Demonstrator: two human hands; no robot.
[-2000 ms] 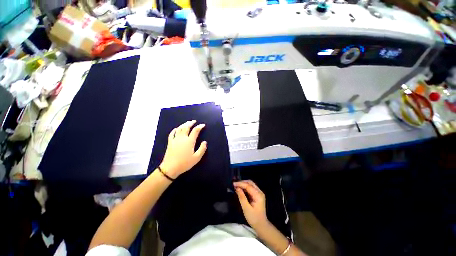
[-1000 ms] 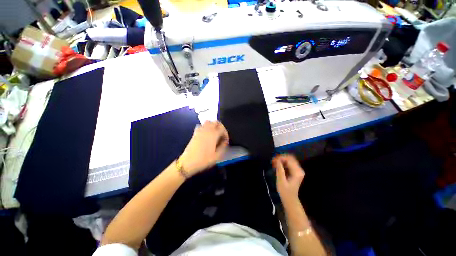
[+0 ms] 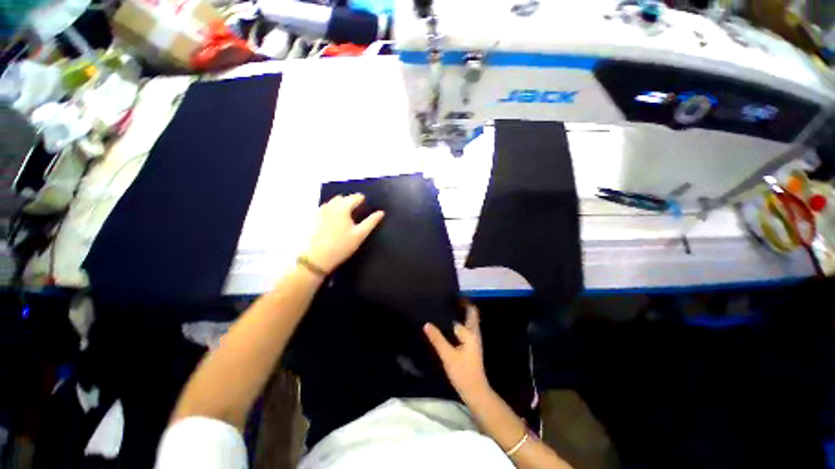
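A black cut panel [image 3: 403, 238] lies in front of the needle area, its far edge just short of the presser foot [image 3: 456, 147], its near part hanging over the table edge. My left hand [image 3: 341, 234] lies on its upper left part, fingers spread. My right hand [image 3: 460, 353] is at its right edge by the table's front edge, thumb and fingers around the cloth edge; how firmly it grips is unclear. The right panel stack [image 3: 531, 201], black with a curved cut-out, lies right of the needle. The left panel stack [image 3: 188, 183] is navy and lies flat.
The white sewing machine [image 3: 549, 82] stands across the back. Thread snips [image 3: 634, 199] lie on its bed at right. Yellow and red rings [image 3: 787, 218] are at the right end. A cardboard box [image 3: 165, 32] and cloth scraps [image 3: 87, 110] crowd the left back. Dark cloth hangs over my lap.
My left hand has moved from the right stack onto the middle panel's left part. My right hand has come back left to the panel's edge. A black piece now covers the navy one. The view has shifted.
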